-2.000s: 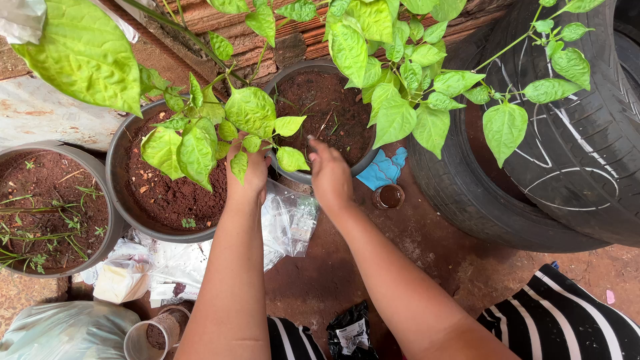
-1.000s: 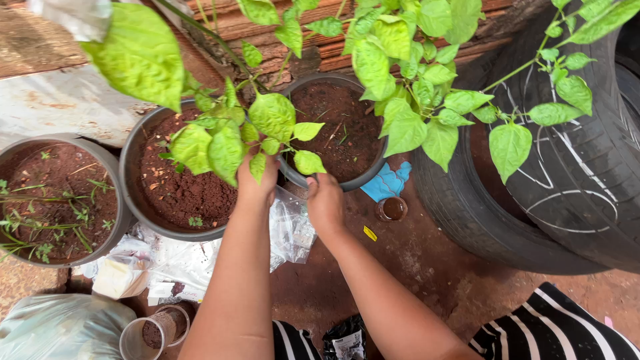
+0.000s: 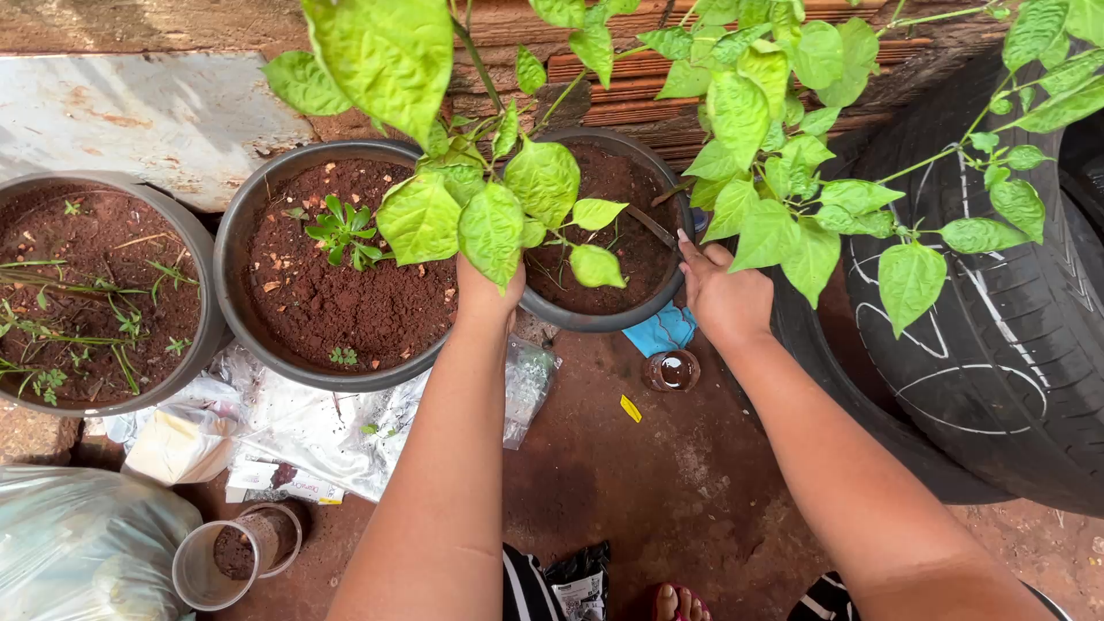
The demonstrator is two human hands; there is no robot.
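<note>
My right hand [image 3: 724, 289] is shut on a thin metal tool [image 3: 653, 226], perhaps a knife, whose blade reaches over the soil of the right round pot [image 3: 595, 321]. My left hand [image 3: 492, 289] is at the left rim of that pot, its fingers mostly hidden behind broad green leaves [image 3: 492, 228]; whether it holds anything cannot be seen. Left of it stands the middle pot [image 3: 319, 375], with red-brown soil, a small succulent [image 3: 345, 233] and a tiny seedling [image 3: 343, 355].
A third pot [image 3: 211, 319] with sprouts stands far left. Black tires [image 3: 966, 345] are at the right. On the floor lie plastic bags [image 3: 328, 431], clear cups [image 3: 216, 561], a small glass [image 3: 673, 371] and a blue cloth [image 3: 660, 328]. A brick wall [image 3: 638, 95] runs behind.
My right hand has moved to the right side of the right pot, and the tool now shows in it. The small succulent now shows in the middle pot. The view has shifted.
</note>
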